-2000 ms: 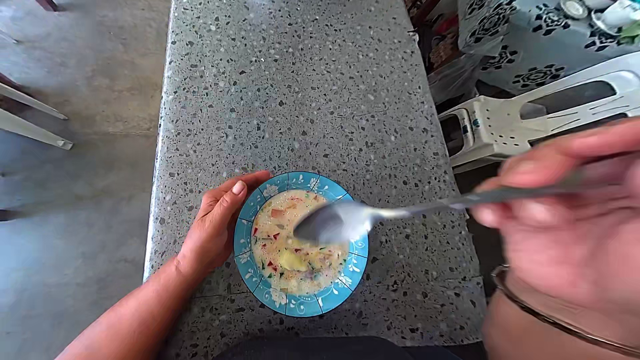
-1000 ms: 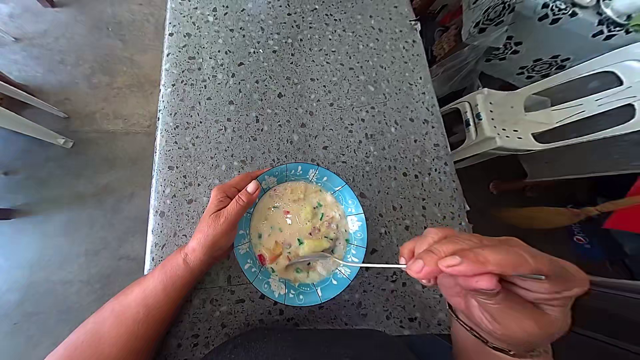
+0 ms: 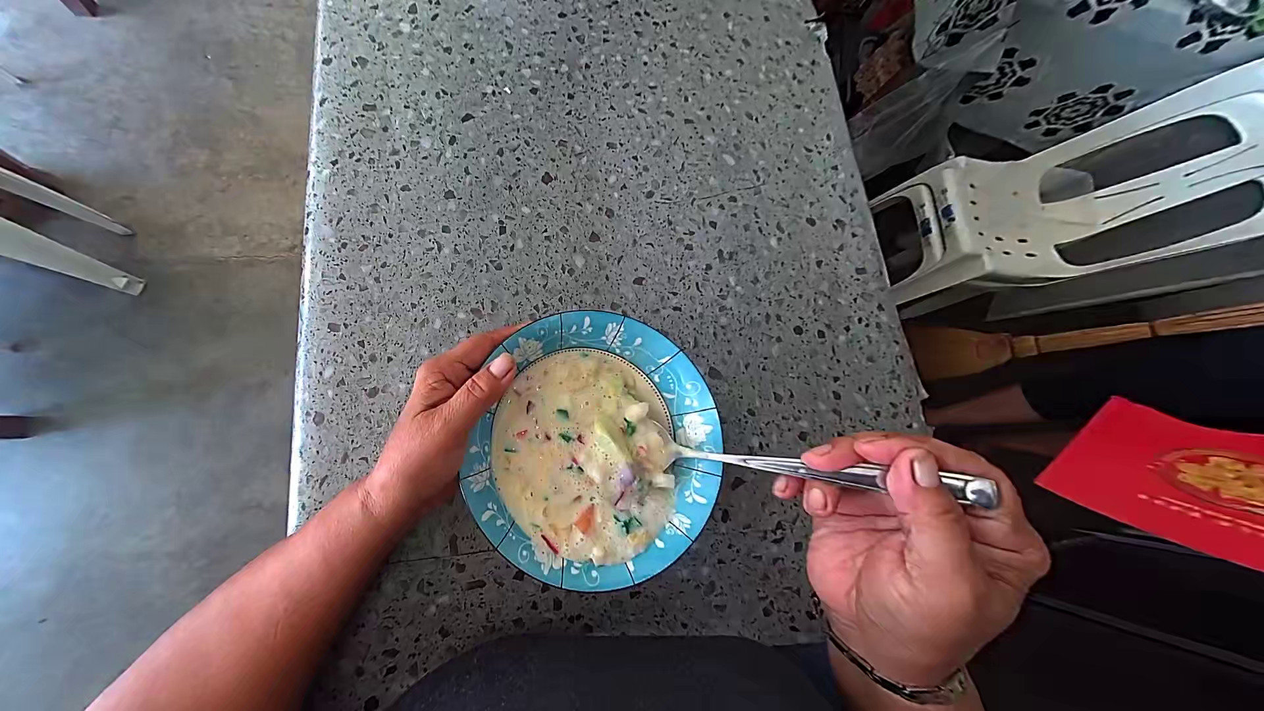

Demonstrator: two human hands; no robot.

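Observation:
A blue-rimmed bowl with white floral patterns [image 3: 694, 430] stands near the front edge of the speckled stone-like table. Inside is a creamy soup [image 3: 553, 454] with green, red and orange bits and pale chunks. My left hand [image 3: 434, 425] grips the bowl's upper left rim, its thumb on top and the other fingers partly hidden behind the rim. My right hand [image 3: 918, 543], palm turned up, holds a metal spoon [image 3: 770, 464] by its handle, to the right of the bowl. The spoon's head is down in the soup at the right side and is mostly hidden.
The speckled tabletop [image 3: 583, 168] reaches away from me. At the right are a white plastic chair [image 3: 1007, 222], a broom [image 3: 963, 351], a red item with a gold design [image 3: 1165, 479] and a patterned cloth [image 3: 1047, 79]. White furniture legs [image 3: 69, 257] show at the left.
Two seconds ago the spoon was raised above the bowl; now its head is in the soup. Since one second ago, my right hand has turned palm up. My left hand has stayed on the rim.

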